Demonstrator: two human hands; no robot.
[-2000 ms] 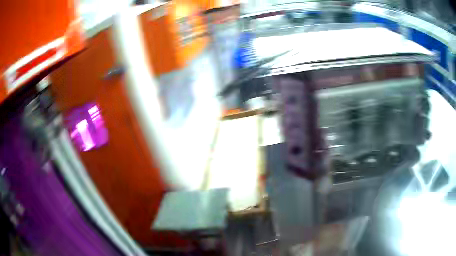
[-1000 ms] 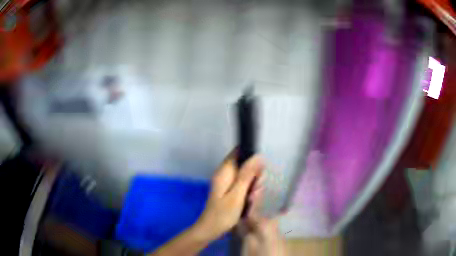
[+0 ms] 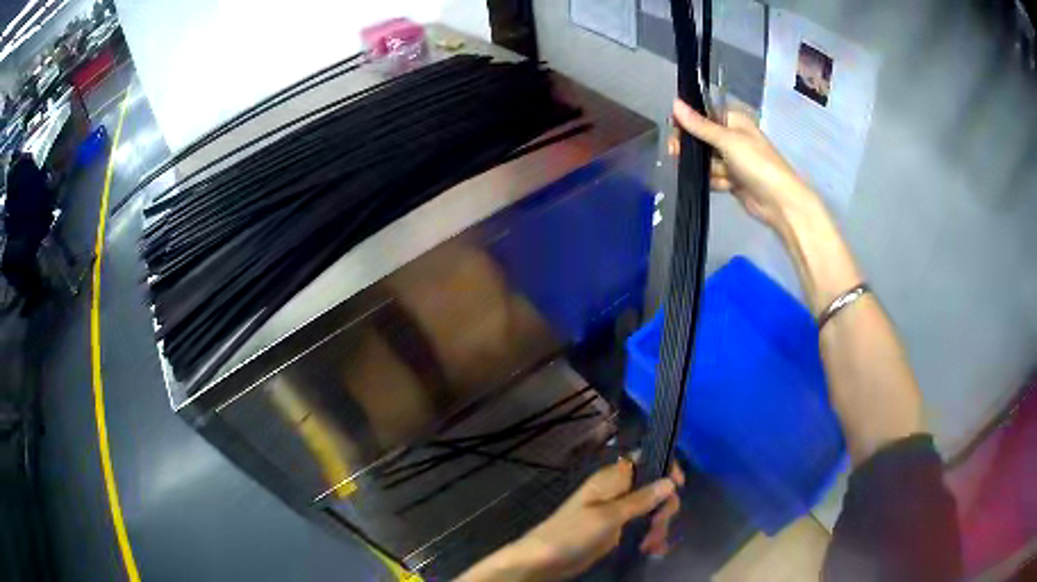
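Observation:
A bundle of long thin black straps (image 3: 680, 296) hangs roughly upright in front of me, its top running out of the picture. My right hand (image 3: 733, 159) grips the bundle near the top. A slim silver metal piece shows by its fingers. My left hand (image 3: 620, 506) grips the bundle low down, near the bottom edge. A large pile of black straps (image 3: 341, 182) lies on a metal side table (image 3: 455, 233) to the left. More loose straps (image 3: 495, 449) lie on its lower shelf.
A blue bin (image 3: 756, 398) stands behind the bundle, against a grey wall or cabinet (image 3: 944, 205) with papers on it. A pink item (image 3: 393, 41) sits at the table's back. A floor aisle with a yellow line (image 3: 100, 375) and a person (image 3: 28, 222) are at far left.
The view has turned from the purple curtain to the strap table. My hands, close together on a black bundle before, are now far apart along it, the right one high.

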